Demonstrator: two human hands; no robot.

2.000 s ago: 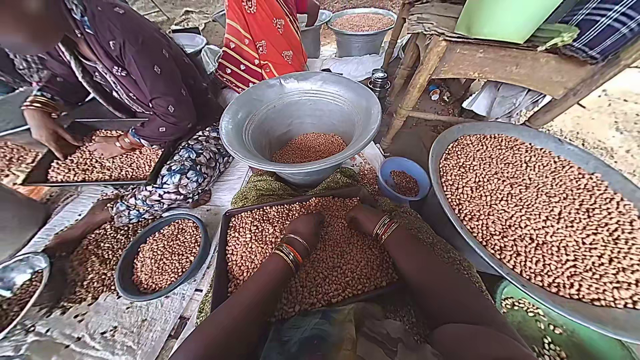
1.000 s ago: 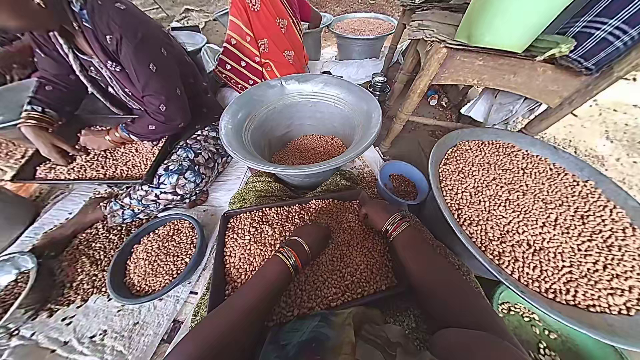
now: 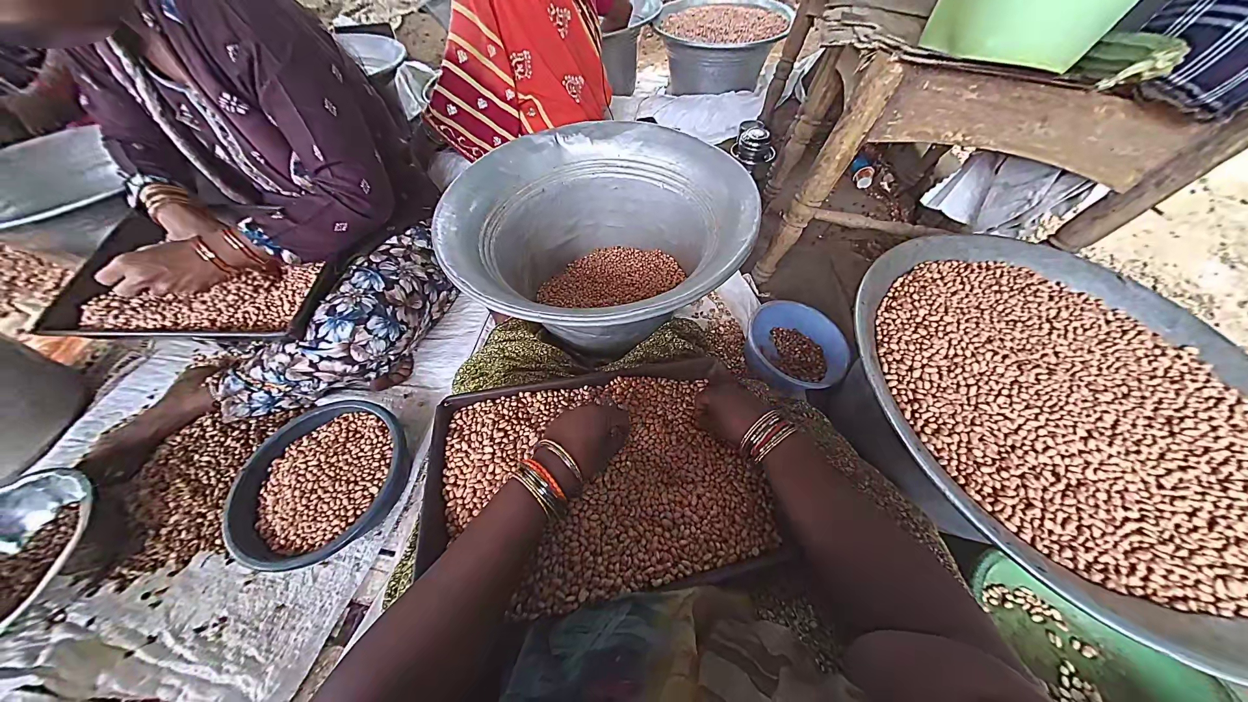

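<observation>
Across my lap lies a dark rectangular tray [image 3: 429, 507] spread with reddish-brown shelled peanuts [image 3: 673, 497]. My left hand [image 3: 587, 439], with bangles at the wrist, rests on the peanuts near the tray's middle, its fingers curled; whether it pinches any is hidden. At the tray's upper right corner is my right hand [image 3: 726, 409], bent downward with its fingertips mostly out of sight. Just beyond the tray stands a wide-rimmed aluminium basin [image 3: 595, 210] with peanuts at its bottom. A small blue plastic bowl [image 3: 801, 343] with darker nuts sits to the right of it.
A large metal pan [image 3: 882, 390] of peanuts is at right, over a green tub [image 3: 1033, 624]. On the left, a grey bowl [image 3: 390, 468] of peanuts stands near loose nuts on sheeting. A co-worker's hands [image 3: 180, 263] are over another tray. A wooden table [image 3: 1014, 117] stands behind.
My left hand has moved slightly left from where it was two seconds ago. The co-worker's hands, apart over their tray earlier, are now close together.
</observation>
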